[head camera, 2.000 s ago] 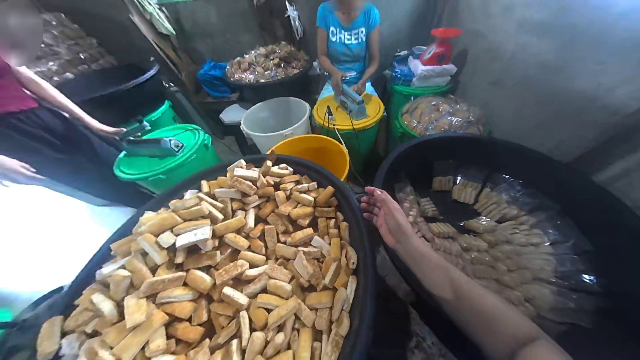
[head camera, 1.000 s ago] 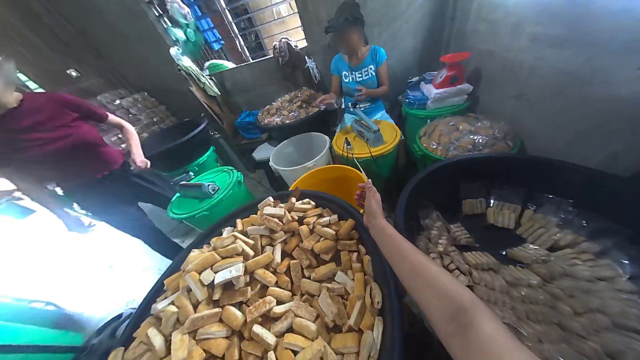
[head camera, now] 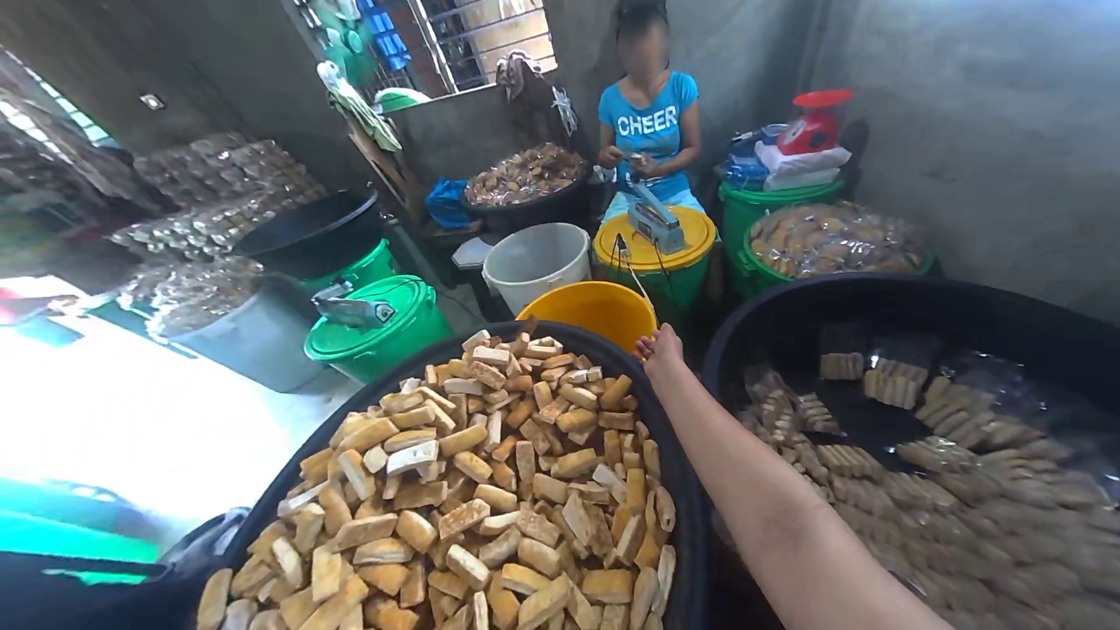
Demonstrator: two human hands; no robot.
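Note:
My right hand (head camera: pixel 661 347) reaches forward with its fingers curled at the right rim of a yellow bucket (head camera: pixel 595 311); whether it grips the rim cannot be told. Below it, a big black tub (head camera: pixel 687 490) holds a heap of browned, bar-shaped food pieces (head camera: pixel 490 490), perhaps bread or fried tofu. Under my forearm and to the right, a second black tub (head camera: pixel 962 302) holds many clear plastic packets (head camera: pixel 901 382) of similar pale pieces lined up in rows. My left hand is out of view.
A person (head camera: pixel 652 122) in a blue shirt sits behind a yellow-lidded bucket (head camera: pixel 700 236) bearing a hand sealer (head camera: pixel 654 219). A white bucket (head camera: pixel 538 254) stands beside it. At left is a green lidded bucket (head camera: pixel 385 324) with another sealer. A red scale (head camera: pixel 814 127) stands at the back right.
The person in the dark red top at the left has gone out of clear view. The seated person's hands, earlier at the sealer, are now together before the chest. My view has shifted.

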